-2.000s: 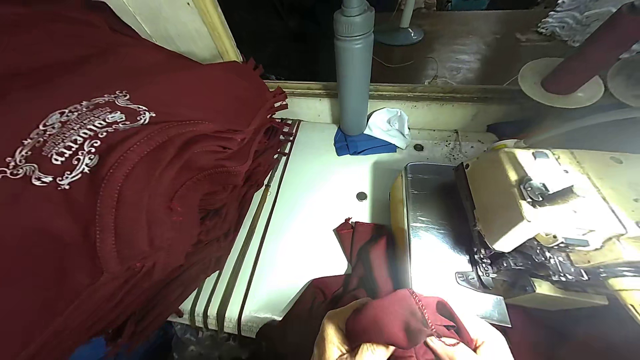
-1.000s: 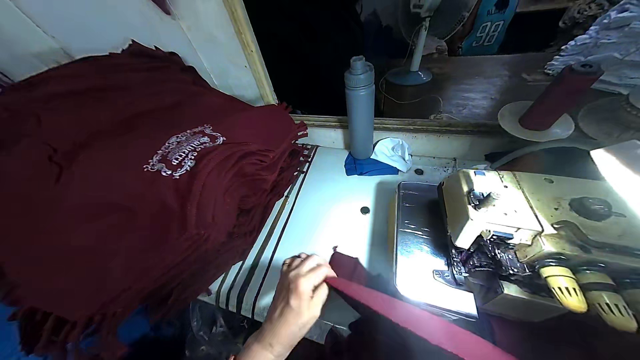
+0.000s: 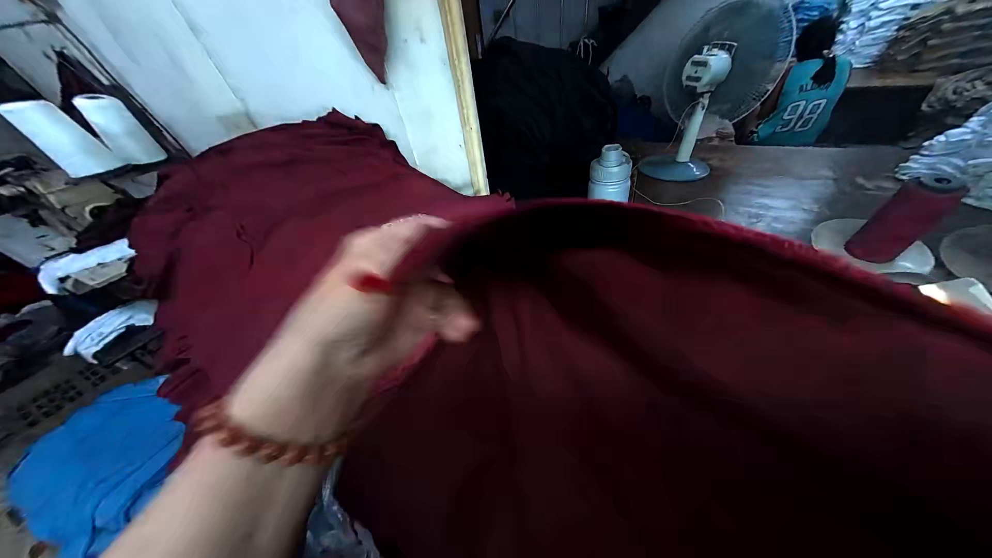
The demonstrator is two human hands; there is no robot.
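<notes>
A maroon fabric garment (image 3: 666, 372) is raised and spread across the centre and right, hiding the work surface and most of the sewing machine. My left hand (image 3: 395, 294), blurred and with a beaded bracelet on the wrist, grips its upper left edge. Behind that hand lies a pile of maroon garments (image 3: 256, 209). My right hand is out of sight; the fabric runs off the right edge.
A grey bottle (image 3: 611, 174) stands behind the fabric, a pedestal fan (image 3: 705, 77) beyond it. A maroon thread cone (image 3: 903, 221) is at right. A person (image 3: 806, 101) sits at the back. Blue cloth (image 3: 101, 465) lies lower left.
My left hand has lifted the maroon fabric, which now covers the machine and white table seen before. The view has swung left and up.
</notes>
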